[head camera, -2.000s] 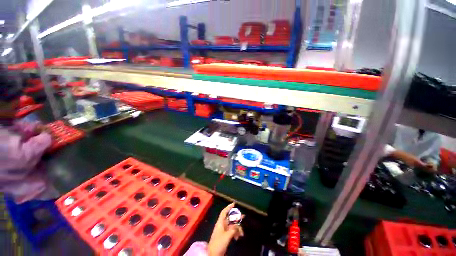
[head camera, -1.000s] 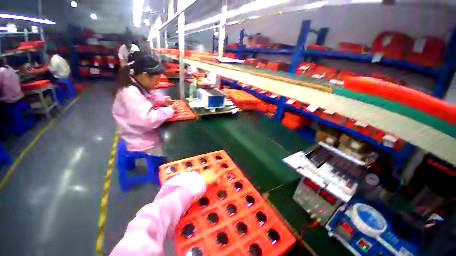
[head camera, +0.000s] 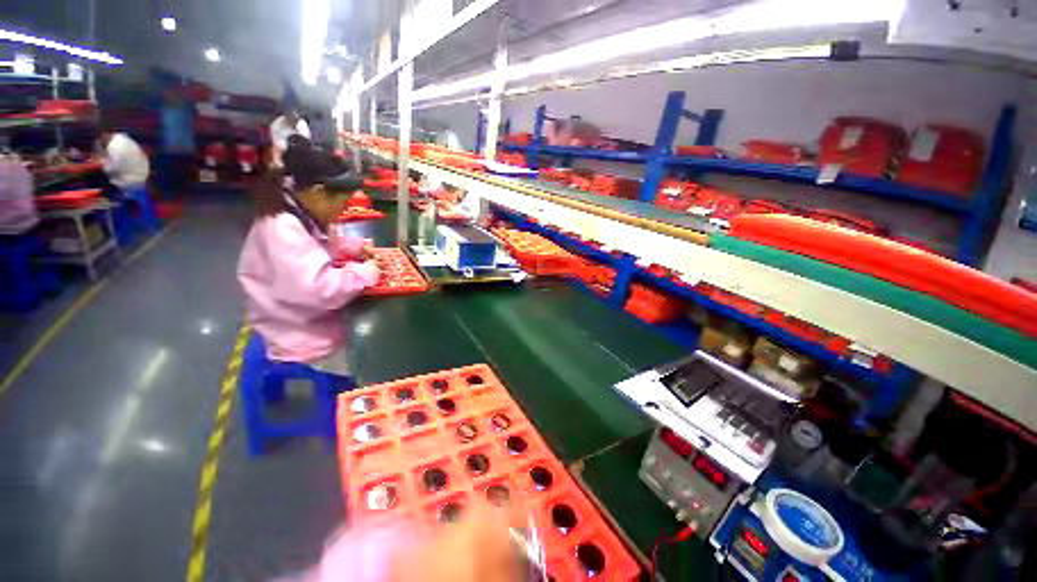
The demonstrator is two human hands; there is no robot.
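Note:
The red tray (head camera: 392, 460) lies on the green bench in front of me, with rows of round pockets. Many pockets hold dark shiny round units (head camera: 478, 464); some pockets show only red. My left hand (head camera: 472, 548) is blurred at the bottom edge, over the near part of the tray, with a pink sleeve. Something pale glints by its fingertips, but I cannot tell whether it holds a unit. My right hand is not in view.
A power supply (head camera: 682, 477) with papers and a dark device on top stands right of the tray. A blue control box (head camera: 751, 548) with a white ring (head camera: 803, 523) is beside it. A person in pink (head camera: 298, 273) works at another red tray. A long shelf (head camera: 796, 279) runs above the bench.
The view has swung left from the fixture, whose red handle is now out of view. My left hand has moved from beside the tray across it, then back towards its near edge.

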